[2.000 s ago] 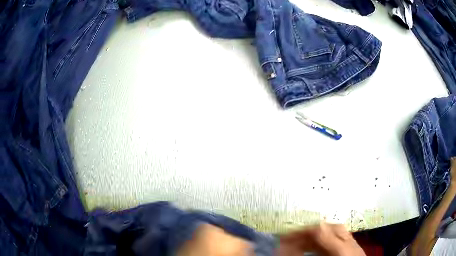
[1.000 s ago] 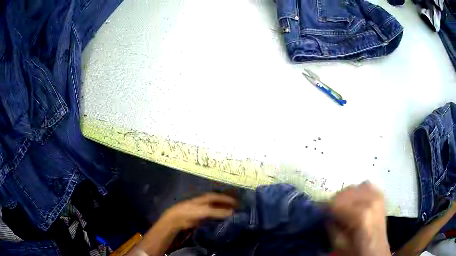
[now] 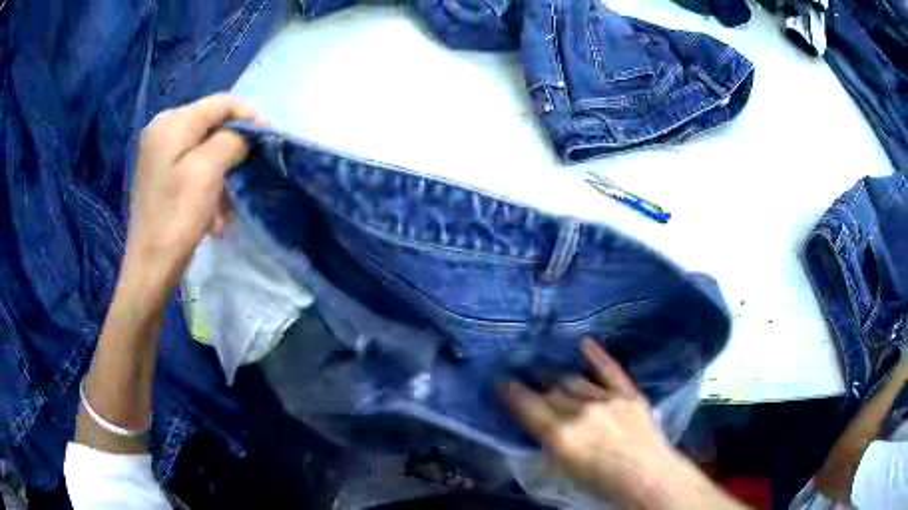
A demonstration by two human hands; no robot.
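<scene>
A pair of blue denim jeans (image 3: 428, 219) is held up in front of me, its waistband opening spread wide, with a belt loop near the middle. A white pocket bag (image 3: 239, 299) hangs at its left. My left hand (image 3: 184, 184) grips the waistband's left end. My right hand (image 3: 597, 423) is blurred at the near side of the opening, fingers on the denim; its exact hold is unclear. Thread snips (image 3: 629, 197) with a blue handle lie on the table beyond the jeans.
The pale table (image 3: 787, 339) has another pair of jeans (image 3: 637, 85) at its far side. More jeans hang at the left (image 3: 60, 219) and lie at the right edge (image 3: 861, 269). Another person's arm (image 3: 866, 428) shows at the lower right.
The jeans, bunched low at the table's near edge before, are now raised and opened out. My left hand has moved up and left onto the waistband. The snips still lie on the table.
</scene>
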